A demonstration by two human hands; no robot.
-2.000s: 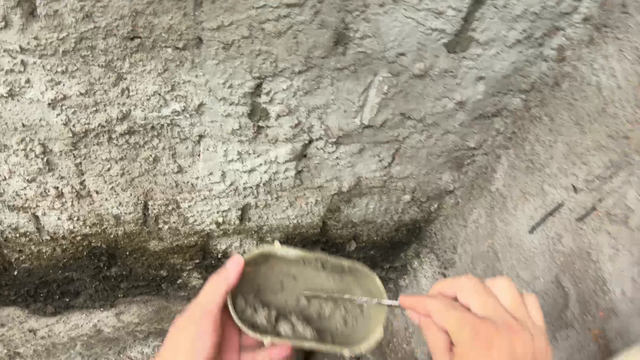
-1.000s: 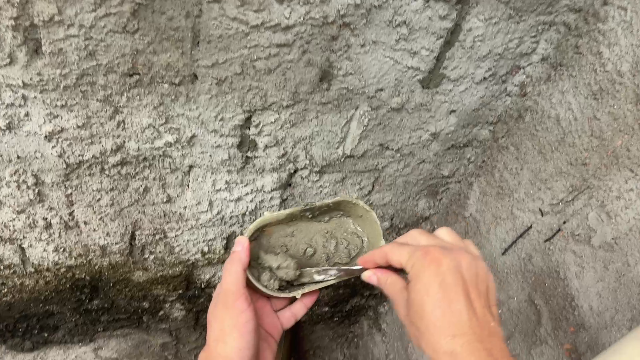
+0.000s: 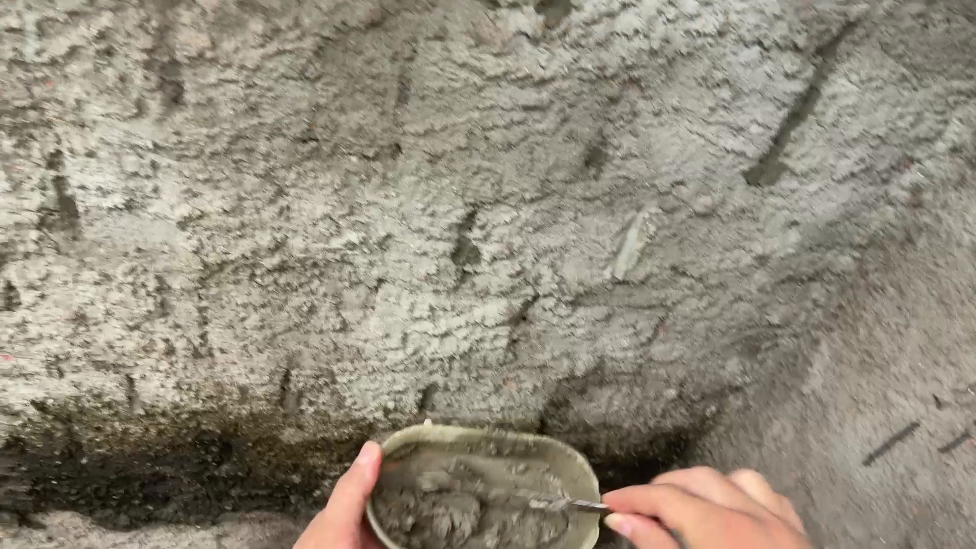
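At the bottom centre, an oval pale container [image 3: 488, 433] holds wet grey mortar [image 3: 450, 515]. My left hand [image 3: 347, 503] grips its left side, with the thumb on the rim and the other fingers mostly hidden. My right hand [image 3: 701, 507], at the container's right end, pinches a thin metal tool [image 3: 568, 504] between thumb and fingers. The tool's blade reaches over the right rim into the mortar, where its tip is hard to make out. Behind the container rises a rough wall [image 3: 396, 229] coated in grey mortar.
A dark, damp recess [image 3: 168, 473] runs along the foot of the wall at the left. A rough grey surface [image 3: 877, 366] lies to the right, with short dark sticks or marks [image 3: 890, 444] on it. Narrow grooves and holes [image 3: 801, 110] mark the wall.
The container sits lower in view than a second ago. The tool's blade, then at the mortar clump near the container's left end, now lies toward the right end.
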